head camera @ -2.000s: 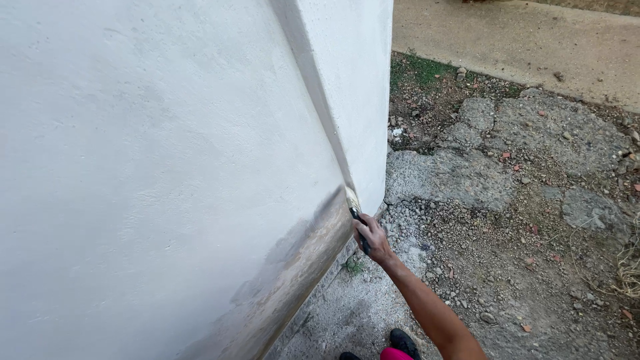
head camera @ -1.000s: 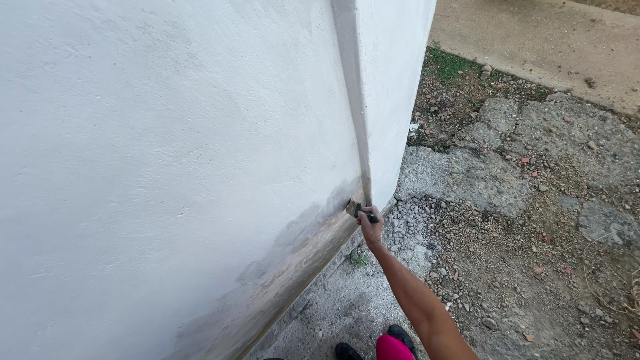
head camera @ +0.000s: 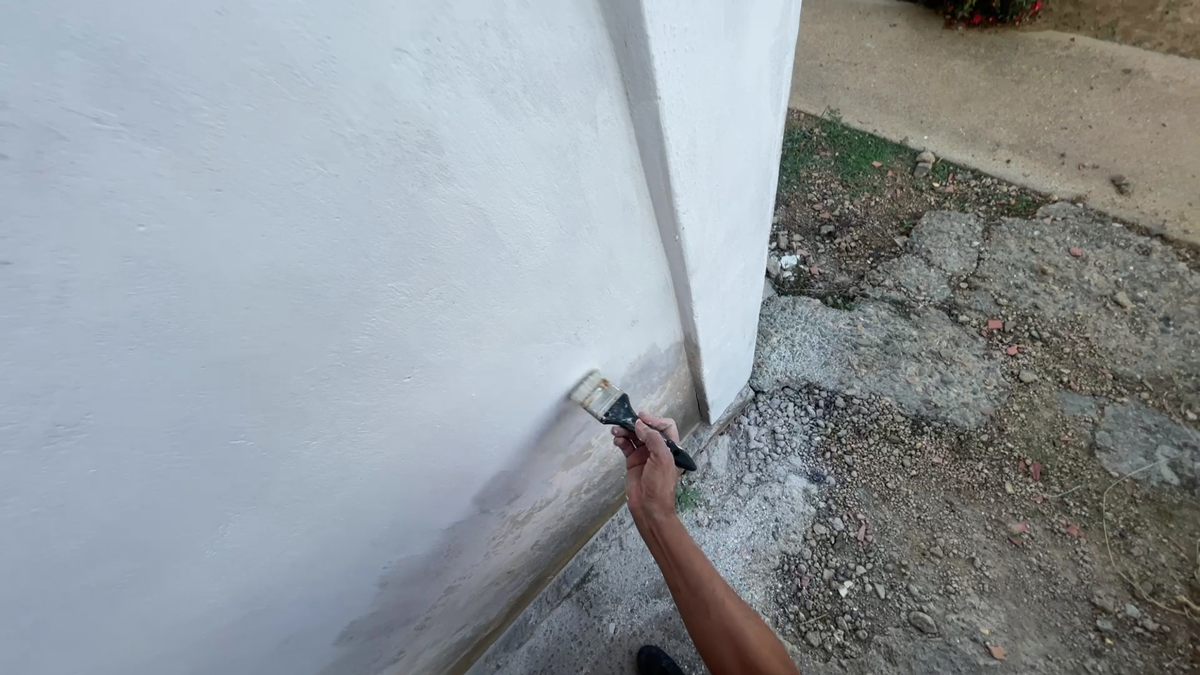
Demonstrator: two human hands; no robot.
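My right hand (head camera: pixel 651 461) is closed around the black handle of a flat paintbrush (head camera: pixel 607 403). The brush's pale bristles point up and left, at the surface of the white plastered wall (head camera: pixel 356 262), just above its darker lower band. That band (head camera: pixel 534 525) is brownish and patchy along the foot of the wall. Right of the brush, a narrow pilaster (head camera: pixel 717 216) juts out, its left side face greyer than its front. My left hand is out of view.
Gravel (head camera: pixel 787 450) and broken concrete slabs (head camera: pixel 881 356) lie to the right of the wall. A dark shoe (head camera: pixel 656 660) shows at the bottom edge. A paved strip (head camera: pixel 1012 103) runs across the upper right, beyond a patch of grass (head camera: pixel 848 155).
My right hand, with the paintbrush, has moved from the pilaster's inner corner leftward onto the flat wall. The pink garment seen earlier at the bottom is out of view.
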